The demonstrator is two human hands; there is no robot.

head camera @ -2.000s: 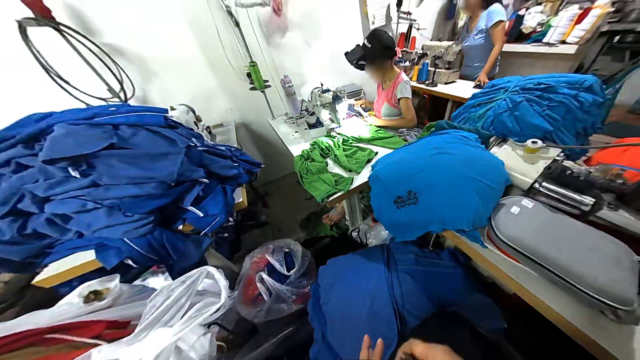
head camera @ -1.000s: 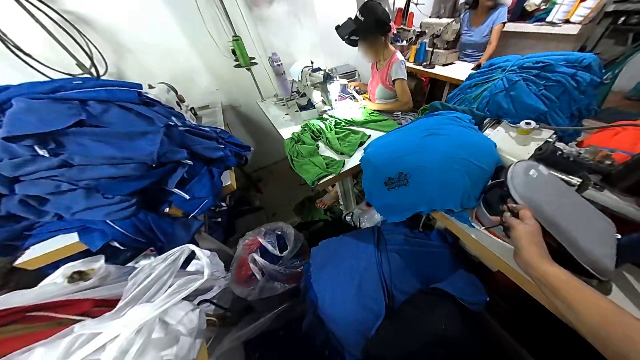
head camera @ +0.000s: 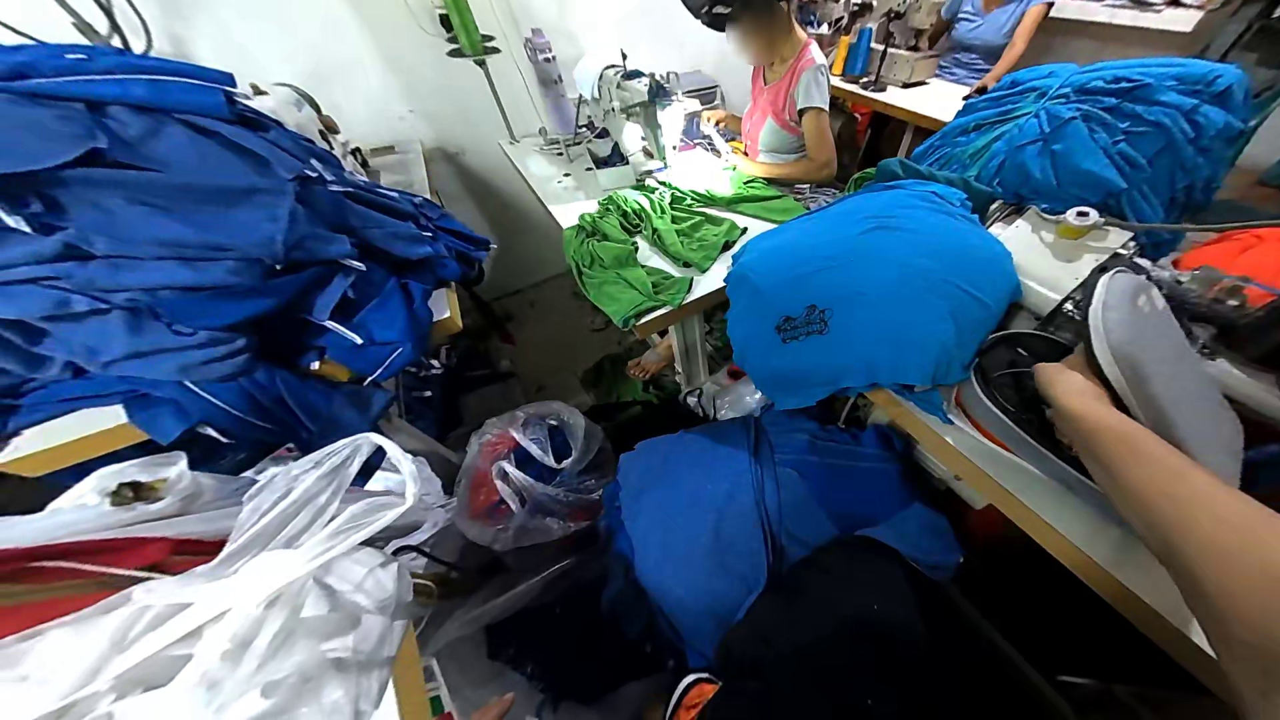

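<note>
On the worktable at the right, a grey zippered case [head camera: 1035, 455] stands partly open, its lid [head camera: 1165, 375] tilted up. My right hand [head camera: 1075, 400] reaches between the lid and the dark interior; its fingertips are hidden, so a hold on anything cannot be told. Only a small bit of my left hand [head camera: 495, 707] shows at the bottom edge, near a white plastic bag [head camera: 300, 600]. Left of the case lies a bright blue fabric bundle [head camera: 870, 290] with a dark printed mark. Darker blue cloth [head camera: 700, 510] rests lower, by my dark-clothed lap.
A large pile of blue garments [head camera: 180, 220] fills the left. A clear bag [head camera: 535, 475] holds red and blue items. Ahead, a person in a cap sits at a sewing machine [head camera: 640, 105] with green fabric [head camera: 650, 240]; another person is behind. A thread spool [head camera: 1078, 222] stands beyond the case.
The case was closed two seconds ago and its lid is now raised. My right hand has gone from low in front of me to the case, and now sits deeper in the opening.
</note>
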